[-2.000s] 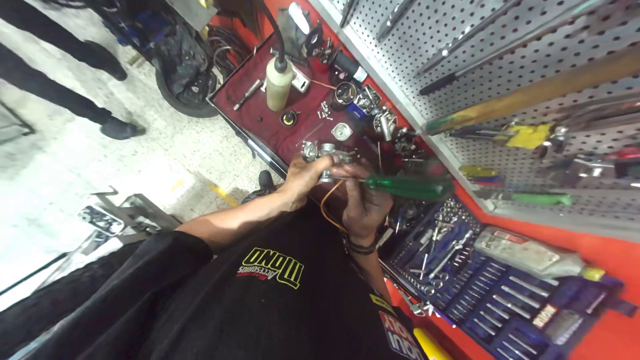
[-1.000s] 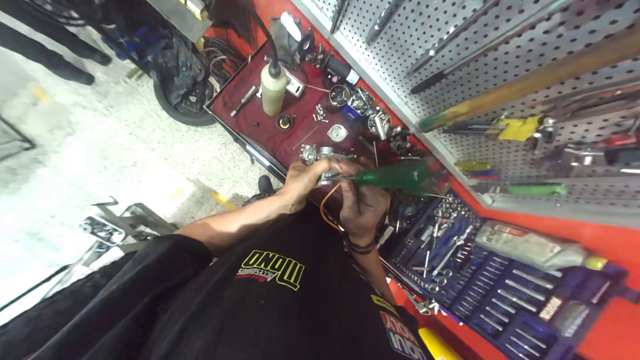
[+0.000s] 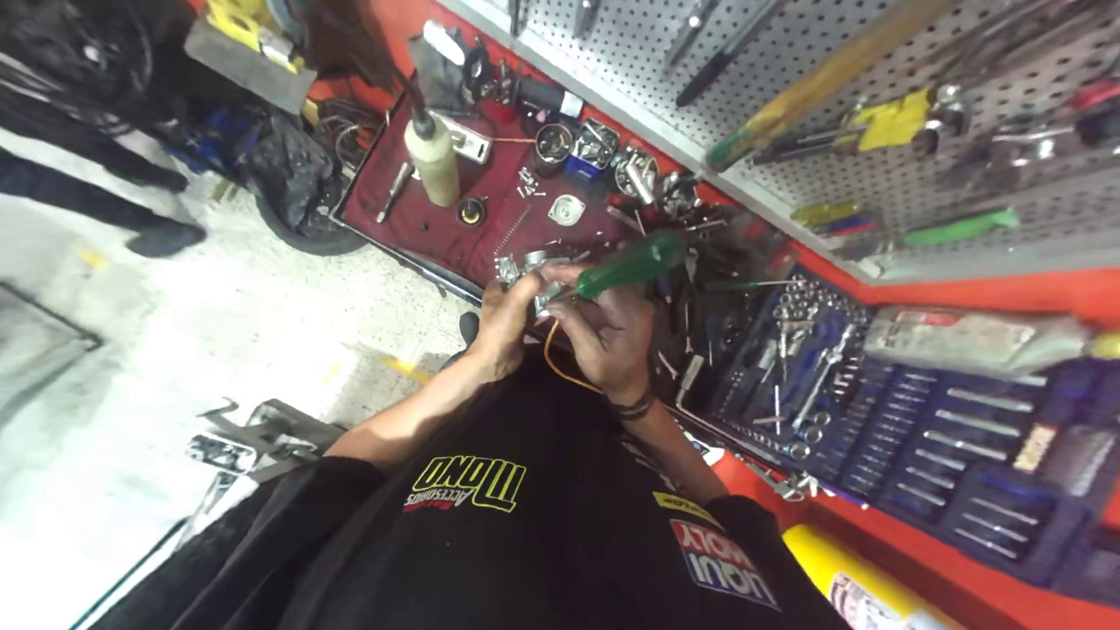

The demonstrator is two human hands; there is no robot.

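Note:
My left hand (image 3: 509, 315) grips a small metal part (image 3: 535, 267), seemingly a carburetor body, at the near edge of the red bench mat. My right hand (image 3: 612, 337) is beside it, its fingers at the same part. A screwdriver with a green handle (image 3: 632, 262) points from the part toward the pegboard. It lies against my right fingers; its tip is hidden. An orange cord (image 3: 560, 372) hangs from between my hands to my right wrist. A round metal cap (image 3: 566, 210) and a thin spring (image 3: 513, 229) lie on the mat just beyond.
A squeeze bottle (image 3: 433, 166) stands on the mat, with small containers of metal parts (image 3: 595, 144) at the back. An opened blue socket set (image 3: 927, 437) lies on the right, below a pegboard (image 3: 770, 184) hung with tools. A person's legs (image 3: 96, 175) are at the far left.
The green screwdriver handle has shifted and tilts differently, now pointing more toward the pegboard. Both hands stay together at the metal part.

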